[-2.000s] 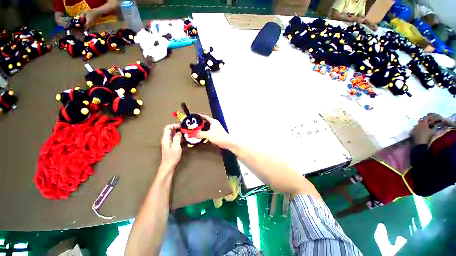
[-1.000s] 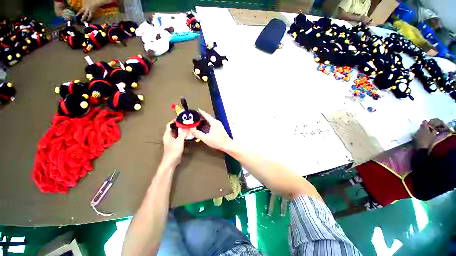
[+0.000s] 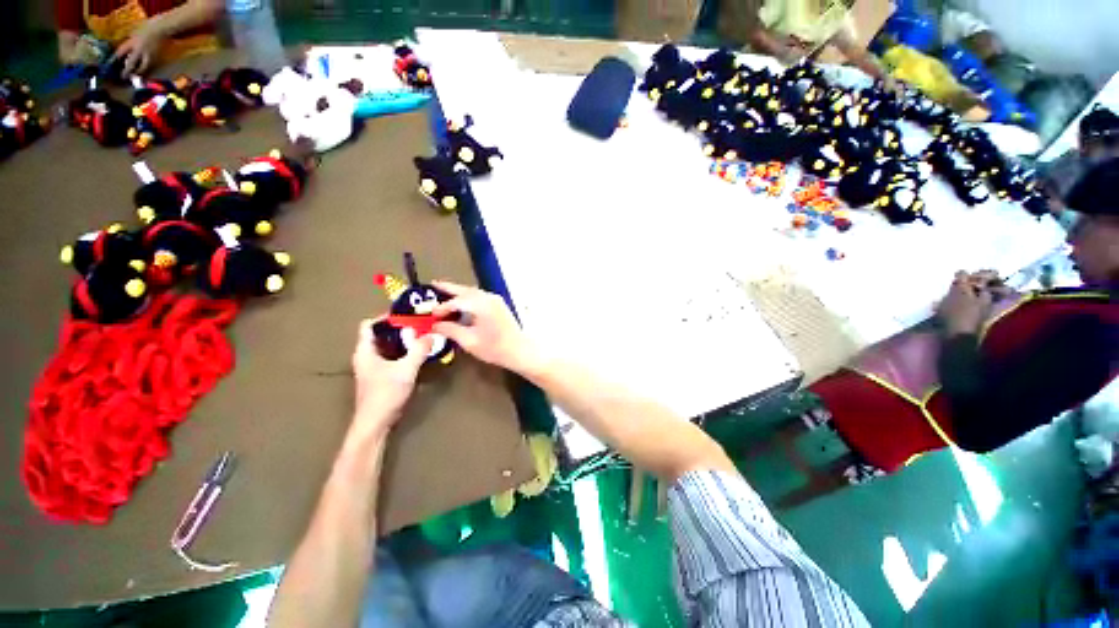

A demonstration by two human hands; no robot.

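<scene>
A plush penguin (image 3: pixel 423 298) stands upright over the brown table, with a small yellow-and-red party hat and a dark loop standing up from its head. A red scarf (image 3: pixel 415 324) lies across its neck below the white face. My left hand (image 3: pixel 390 368) holds the penguin's left side in view, fingers at the scarf. My right hand (image 3: pixel 481 326) holds the other side, fingertips at the scarf's right end. The fingers hide part of the belly and of the scarf.
Red scarf pile (image 3: pixel 123 399) at left, with scarfed penguins (image 3: pixel 178 245) behind it. Thread snips (image 3: pixel 203 503) near the front edge. Two black penguins (image 3: pixel 439 182) by the table joint. On the white table (image 3: pixel 614 270): dark blue case (image 3: pixel 603 96), black penguin heap (image 3: pixel 785 111). A person (image 3: pixel 1019 356) sits at right.
The view has turned right, so the tables appear shifted left. Both hands still hold the penguin; my right fingers have moved from the scarf's front to its right end.
</scene>
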